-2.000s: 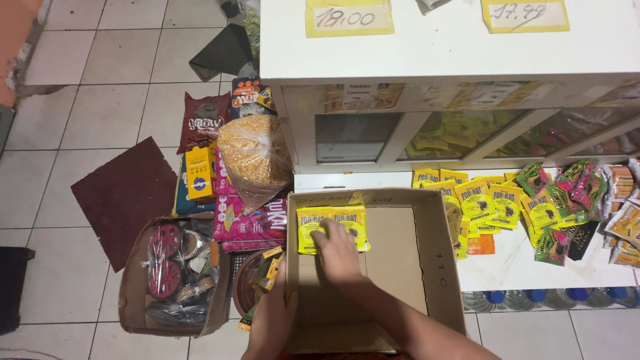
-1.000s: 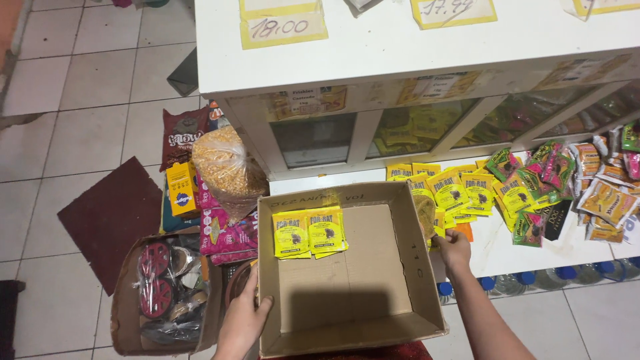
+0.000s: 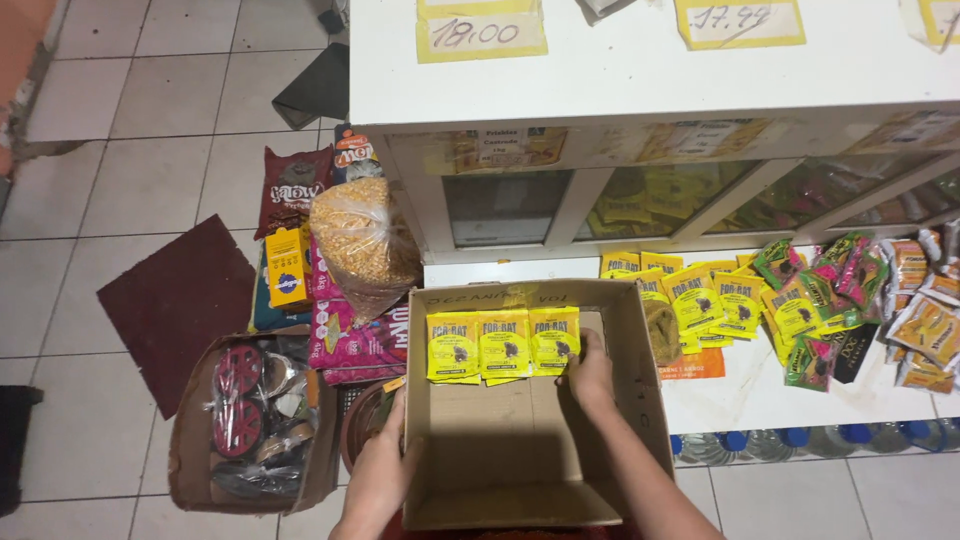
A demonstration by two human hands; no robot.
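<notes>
A shallow cardboard box (image 3: 487,465) stands below the white counter, its left wall gripped by my left hand (image 3: 381,465). Inside, three stacks of yellow For Rat sachets lie side by side along the far wall: a left stack (image 3: 453,346), a middle stack (image 3: 504,343) and a right stack (image 3: 553,341). My right hand (image 3: 590,375) is in the box with its fingers on the right edge of the right stack; the thumb is partly hidden. More yellow sachets (image 3: 694,298) lie loosely on the white ledge (image 3: 757,405), just right of the box.
Green and pink sachets (image 3: 855,277) and orange and white packets (image 3: 926,322) lie farther right on the ledge, above blue-capped bottles (image 3: 787,439). Left of the box are a bag of corn kernels (image 3: 360,244), pet food bags (image 3: 360,337) and a carton of wheels and tape rolls (image 3: 184,450).
My right hand has moved from the yellow sachets on the ledge into the box. A third stack now lies right of the two seen a second ago. My left hand stays at the box's left side.
</notes>
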